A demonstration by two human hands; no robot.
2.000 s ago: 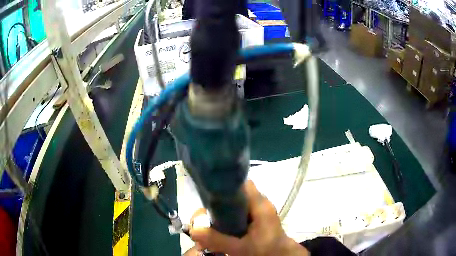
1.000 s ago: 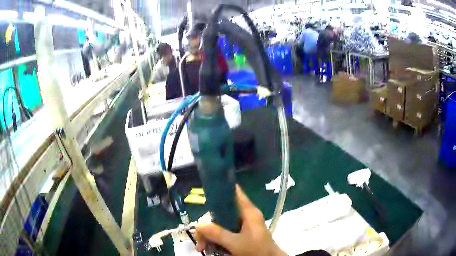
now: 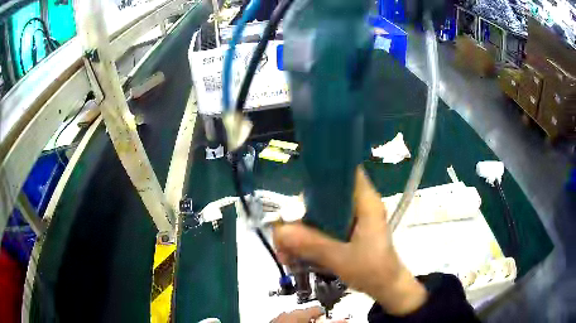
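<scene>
The teal power screwdriver (image 3: 331,120) hangs upright in the middle of the view. My right hand (image 3: 354,246) is wrapped around its lower end. The screw nozzle (image 3: 304,284) points down at the bottom edge of the view. My left hand (image 3: 303,315) shows only in part at the bottom edge, close to the nozzle; what it touches is cut off. Cream power strips lie on the white work pad (image 3: 410,246): one at the back (image 3: 439,205) and one at the front right (image 3: 489,277). A cream cord with a plug (image 3: 218,211) lies at the pad's left corner.
A white-headed mallet (image 3: 491,171) lies at the right. A crumpled white cloth (image 3: 392,149), yellow pieces (image 3: 278,151) and a clear cup (image 3: 247,158) lie behind the pad. A white box (image 3: 243,79) stands behind them. A frame post (image 3: 126,135) and dark conveyor (image 3: 101,221) are at left.
The view has tilted down. The screwdriver and my right hand have moved right in the picture, and the nozzle now shows. Part of my left hand has appeared at the bottom edge.
</scene>
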